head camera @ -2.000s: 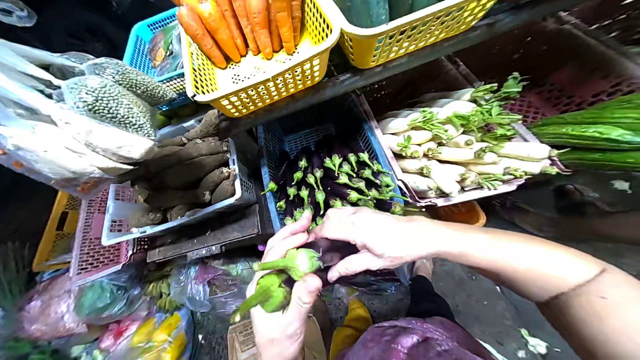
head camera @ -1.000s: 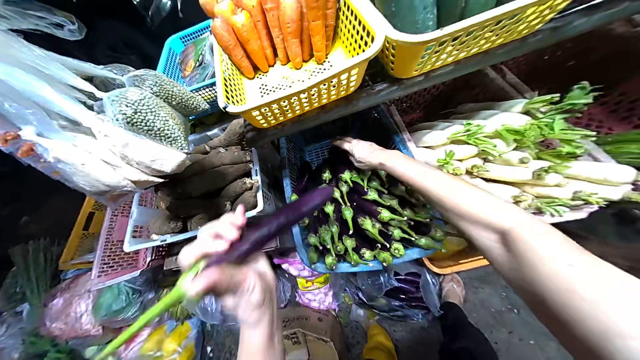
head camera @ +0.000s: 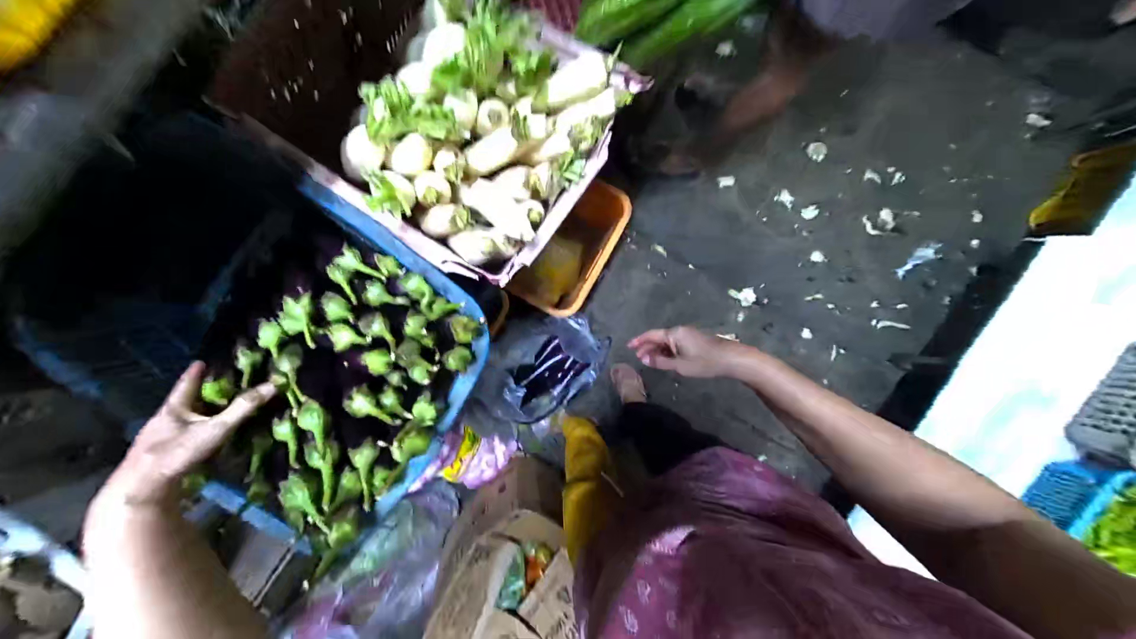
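Note:
My left hand point(head camera: 182, 435) rests at the left side of a blue plastic crate point(head camera: 475, 355), thumb and fingers apart around the green cap of an eggplant. Eggplants point(head camera: 342, 382) fill that crate, their green stem ends facing up and their dark purple bodies mostly in shadow. Out over the floor, right of a clear plastic bag point(head camera: 555, 368) with dark purple contents, my right hand point(head camera: 679, 352) hangs with its fingers loosely bent and nothing visible in it.
White radishes point(head camera: 497, 151) lie in a pink crate beyond the eggplants, beside an orange basket point(head camera: 612, 231). Below are an open cardboard box point(head camera: 470, 568) and plastic bags. Scraps litter the dark floor point(head camera: 754, 240). A white surface point(head camera: 1021, 328) stands at right, and long green vegetables point(head camera: 666, 22) lie at top.
The view has swung strongly to the right. A second ago my left hand held a long purple eggplant, which is no longer in it. My right hand has left the eggplant crate.

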